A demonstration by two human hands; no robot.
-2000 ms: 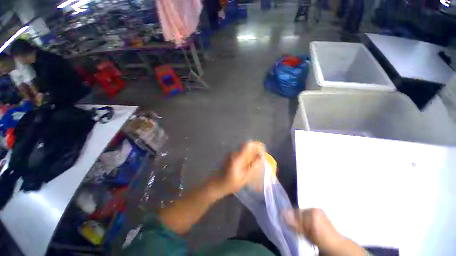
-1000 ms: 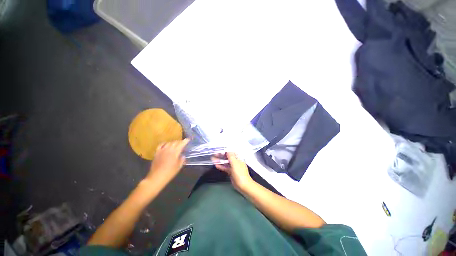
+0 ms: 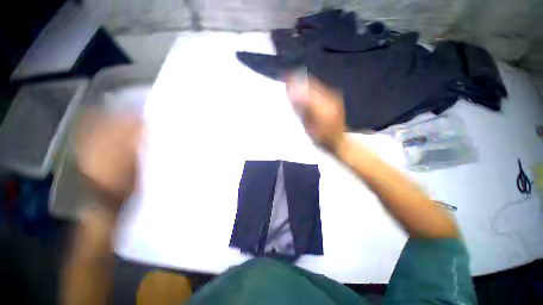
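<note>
A folded dark jacket (image 3: 306,208) lies on the white table (image 3: 369,238) close in front of me, with pale grey lining between its two dark sides. My left hand (image 3: 110,155) is raised at the table's left edge and strongly blurred. My right hand (image 3: 315,110) is over the table beyond the folded jacket, in front of the dark jacket pile, also blurred. A faint pale, see-through patch shows near my left hand; whether it is the clear bag I cannot tell. Neither hand touches the folded jacket.
A dark jacket pile (image 3: 381,77) lies along the far side. A clear packet (image 3: 440,146) lies beside it. Black scissors (image 3: 523,180), a thin cord and a small dark strip (image 3: 445,205) are at the right. Pale bins (image 3: 38,122) stand left; a round yellow-orange seat (image 3: 164,290) is below the table edge.
The view has turned towards the table. My hands, together on the crumpled clear bag before, are now wide apart and raised. The folded jacket now lies centrally in front of me.
</note>
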